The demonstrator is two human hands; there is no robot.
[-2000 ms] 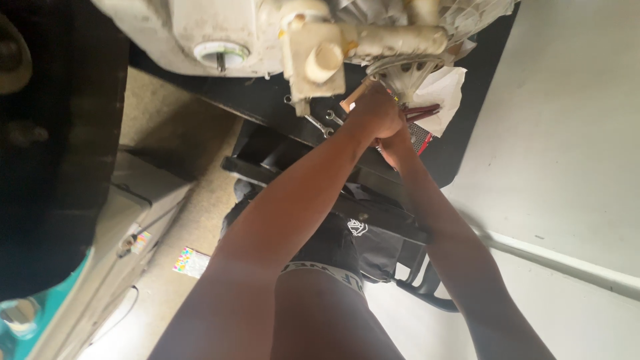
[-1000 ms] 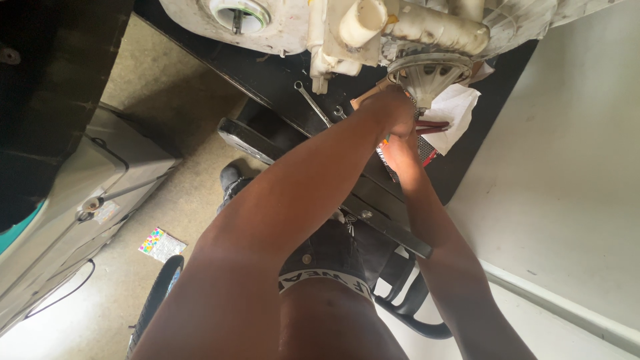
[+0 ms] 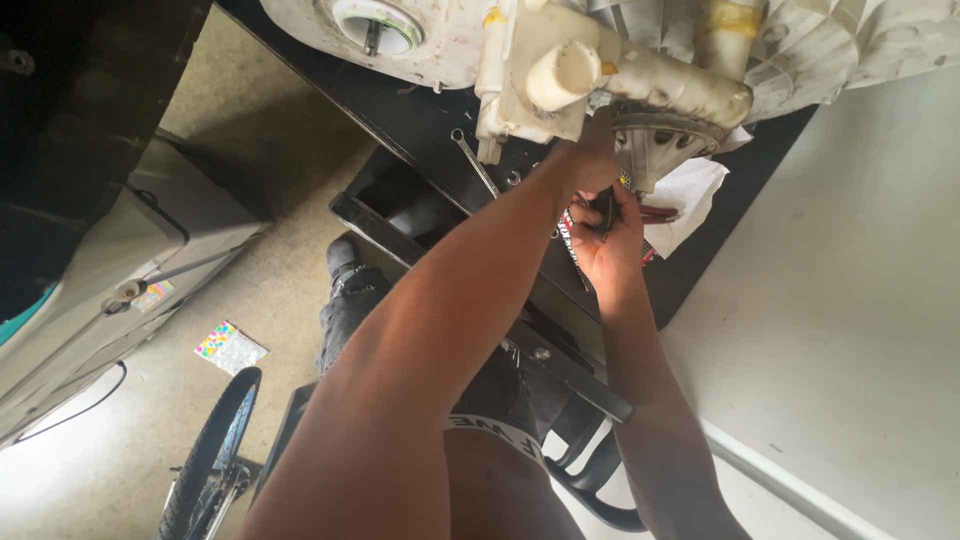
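My left hand point(image 3: 591, 159) is raised against the underside of a white plastic appliance tub point(image 3: 442, 45), beside a ribbed conical grey part point(image 3: 660, 142). Its fingertips and anything in them are hidden. Just below, my right hand point(image 3: 616, 244) is turned palm up, its fingers curled around a dark object point(image 3: 604, 210), perhaps a tool handle. Red-handled pliers point(image 3: 658, 215) lie right of this hand on white paper point(image 3: 694, 199). A combination wrench point(image 3: 474, 161) rests on the black tabletop point(image 3: 409, 94), left of my hands. A yellowed plastic pipe fitting point(image 3: 562, 75) juts from the tub.
A black bar point(image 3: 570, 379) crosses below the table, near a black chair frame point(image 3: 600, 495). At the left are a pale machine cabinet point(image 3: 172, 225), a bicycle wheel point(image 3: 214, 457) and a printed packet point(image 3: 231, 348) on the floor. A white wall point(image 3: 840, 300) bounds the right.
The dark object in my right hand has come into sight, with more of the palm showing. My left hand remains beside the conical part. The view has shifted, showing more of the bicycle wheel.
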